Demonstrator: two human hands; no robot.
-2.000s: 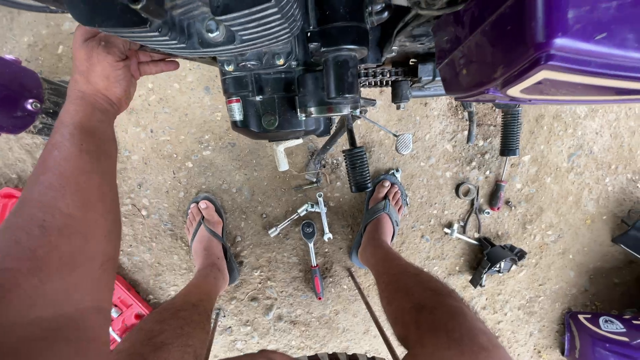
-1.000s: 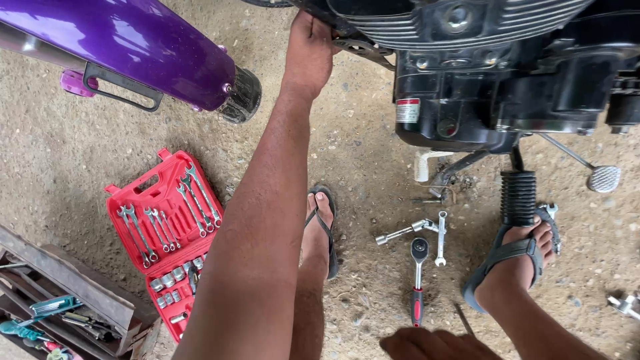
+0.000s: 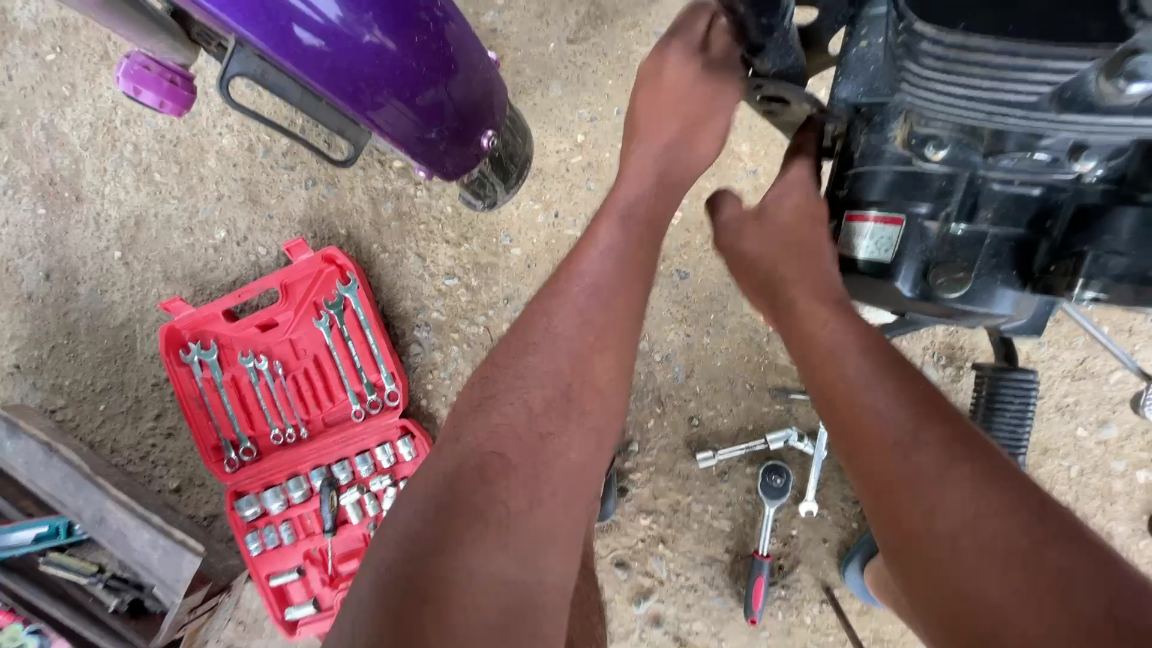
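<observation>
My left hand [image 3: 679, 94] is at the top, its fingers curled at the black metal frame bracket [image 3: 781, 103] in front of the motorcycle engine [image 3: 981, 180]. My right hand [image 3: 783, 238] reaches up to the bracket's lower right end by the engine case; its thumb stands apart and its fingertips are partly hidden. Whether either hand grips the bracket is unclear. Below them on the dirt lie a ratchet wrench [image 3: 765, 540] with a red and black handle, a jointed socket wrench [image 3: 742, 448] and a combination wrench [image 3: 814, 477], partly behind my right forearm.
An open red tool case [image 3: 193, 405] with wrenches and sockets lies at the left, a screwdriver [image 3: 329, 513] on its sockets. A wooden toolbox [image 3: 99, 486] stands at the lower left. A purple motorcycle fender [image 3: 387, 81] is at the upper left. A ribbed footpeg [image 3: 1003, 409] juts out at the right.
The view has swung left. My right hand has moved up from the bottom edge to the bracket by the engine. My left hand stays up at the motorcycle's front.
</observation>
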